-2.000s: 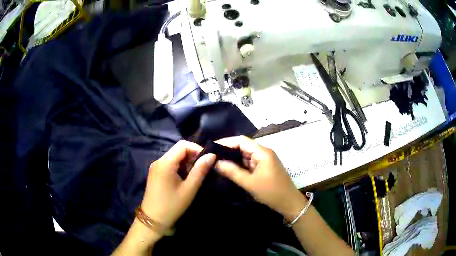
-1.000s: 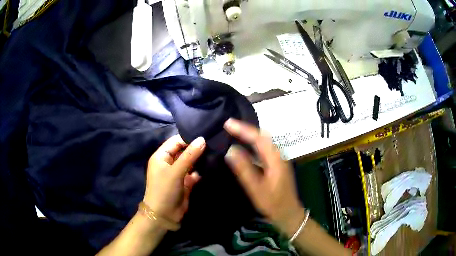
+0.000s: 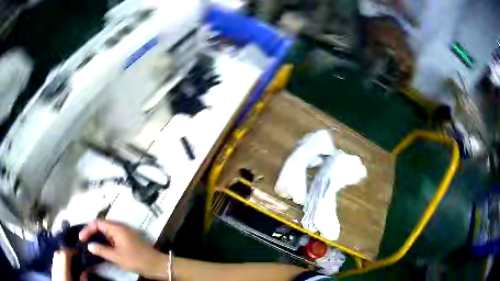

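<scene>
The view is blurred and turned to the right. The dark navy garment [image 3: 35, 253] shows only at the lower left, partly cut off by the picture's edge. My right hand [image 3: 118, 245] is at its right side, with dark cloth between thumb and fingers. My left hand [image 3: 61, 265] is mostly cut off at the bottom edge, beside the cloth; its grip cannot be told. The white sewing machine [image 3: 71, 93] stands above the hands. Black-handled shears [image 3: 147, 184] lie on the white table [image 3: 183, 173], right of the machine.
A small black strip [image 3: 187, 148] and a heap of black scraps [image 3: 193, 88] lie on the table. A blue bin [image 3: 241, 27] is behind it. The yellow-framed trolley [image 3: 359, 203] holds white cut pieces [image 3: 323, 184]. A red round thing [image 3: 315, 249] is at its near edge.
The view has swung right, so machine, table and hands now appear further left and the whole trolley shows. My right hand is back against the dark cloth; my left is mostly out of the picture.
</scene>
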